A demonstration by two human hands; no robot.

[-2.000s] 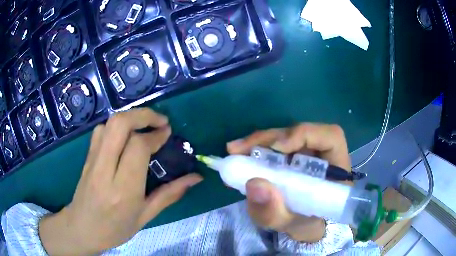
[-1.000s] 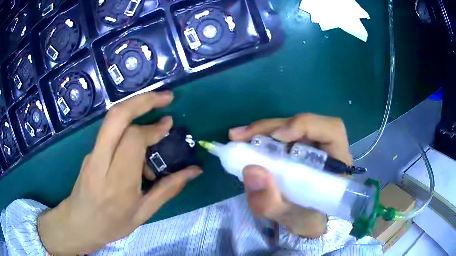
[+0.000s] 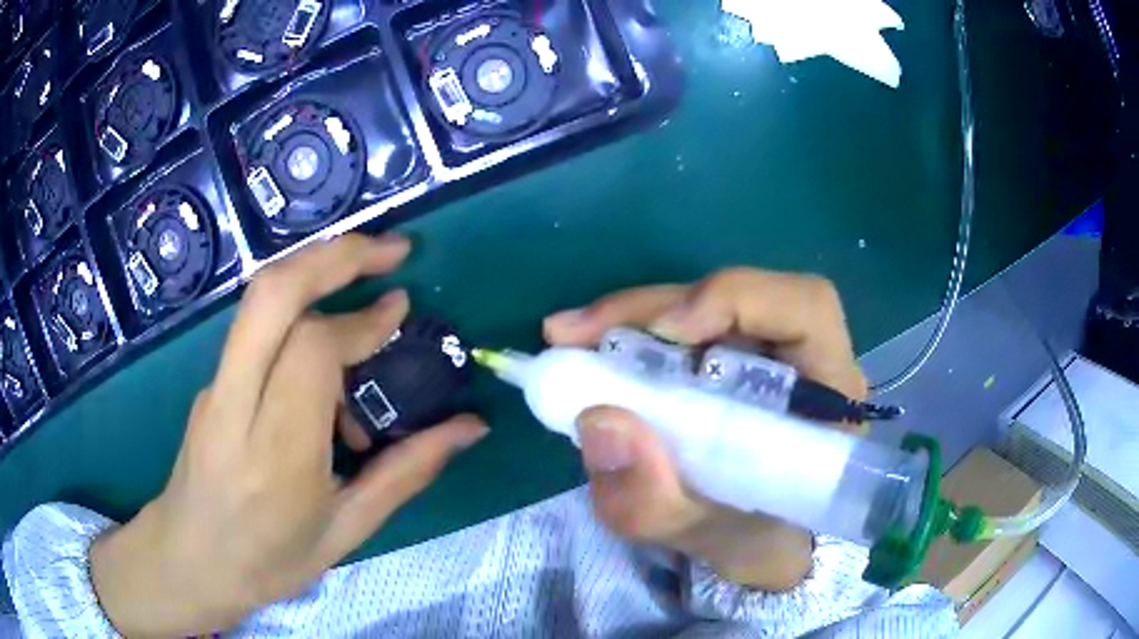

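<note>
A black round speaker unit [image 3: 419, 382] with a pale-outlined rectangle and white spots at its edge is held by my left hand [image 3: 269, 412], between thumb and fingers. My right hand [image 3: 718, 431] holds a dispensing syringe [image 3: 700, 437] with a white-filled barrel. The yellow-green dispensing needle [image 3: 488, 358] points left, close beside the white spots; contact cannot be told. A clear finger switch [image 3: 693, 366] with screws sits on the syringe under my right fingers. A green adapter cap [image 3: 908, 509] closes the rear.
A black blister tray [image 3: 431, 175] with speaker units such as this one [image 3: 302, 164] lies at the upper left. White wiping paper [image 3: 824, 31] lies on the green mat [image 3: 749, 162] at the top. A clear air hose [image 3: 963, 225] runs down the right. A cardboard box [image 3: 987, 537] stands lower right.
My left fingers have spread somewhat around the speaker unit since the oldest frame. Both hands, the unit and the syringe sit slightly further left. The tray and paper have shifted up and left in view.
</note>
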